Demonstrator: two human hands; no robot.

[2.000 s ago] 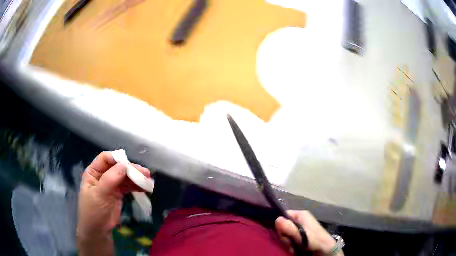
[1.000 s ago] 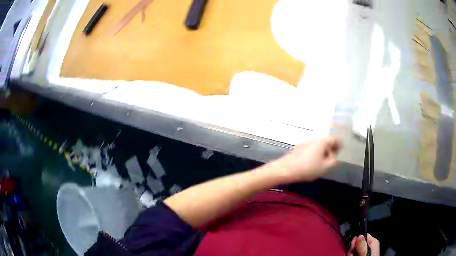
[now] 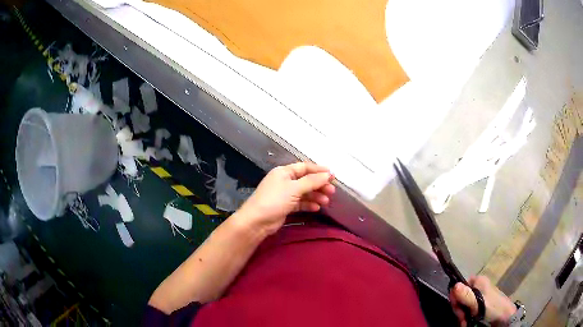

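Note:
The white fabric (image 3: 358, 144) lies along the table's front edge, with dark lines drawn near that edge. The brown card pattern (image 3: 307, 29) lies on top of it. My right hand (image 3: 476, 299) holds the black fabric shears (image 3: 428, 220) by the handles, blades pointing up and to the left beside the fabric's right corner. The blades look closed. My left hand (image 3: 300, 191) is at the metal table edge, just below the fabric. Its thumb and fingers are close together, and I cannot tell if anything is between them.
White offcut strips (image 3: 470, 169) lie on the table (image 3: 476, 131) right of the fabric. Beyond them are paper labels (image 3: 556, 159) and a long grey curved ruler (image 3: 543, 223). A dark metal weight (image 3: 528, 22) is at the upper right. A white bin (image 3: 67, 159) stands among scraps on the floor.
My left hand held a white strip two seconds ago, reached to the right, and is now back left at the table edge. Several white strips now lie on the table. The shears have moved right.

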